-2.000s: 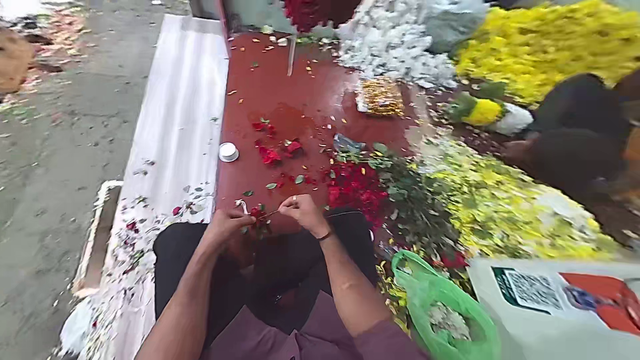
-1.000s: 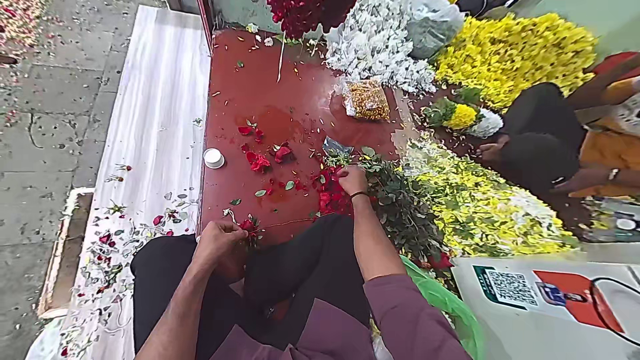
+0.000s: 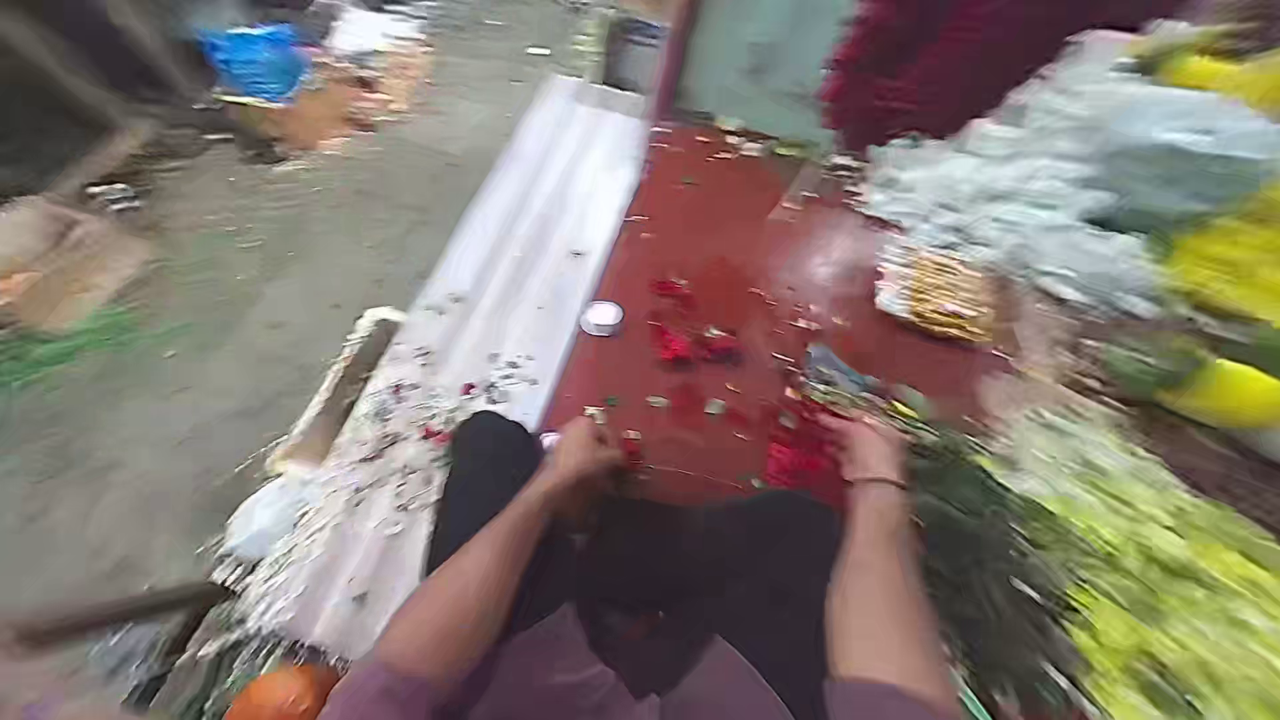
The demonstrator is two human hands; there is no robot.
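Observation:
The view is blurred. My left hand [image 3: 585, 455] is closed near my left knee, with a small red flower and some green at its fingers. A thin string or stem runs from there to the right over the red surface [image 3: 700, 440]. My right hand [image 3: 868, 450] is at the right, at the edge of a pile of red petals or flowers [image 3: 800, 455]; whether it holds anything cannot be told. Several red flowers [image 3: 690, 340] lie in front of me. A white round spool or cap [image 3: 602, 318] sits near the left edge of the red surface.
Green stems and leaves [image 3: 985, 540] lie right of my right hand, beside yellow-green flowers [image 3: 1170, 570]. A bag of orange-yellow items [image 3: 940, 292] and white flowers [image 3: 1010, 220] are farther back. At left, a white striped sheet [image 3: 540, 230] bears scattered petals and leaves.
Two seconds ago my hands were close together at a flower; my right hand then moved right to the red pile and is still there. The view has swung left.

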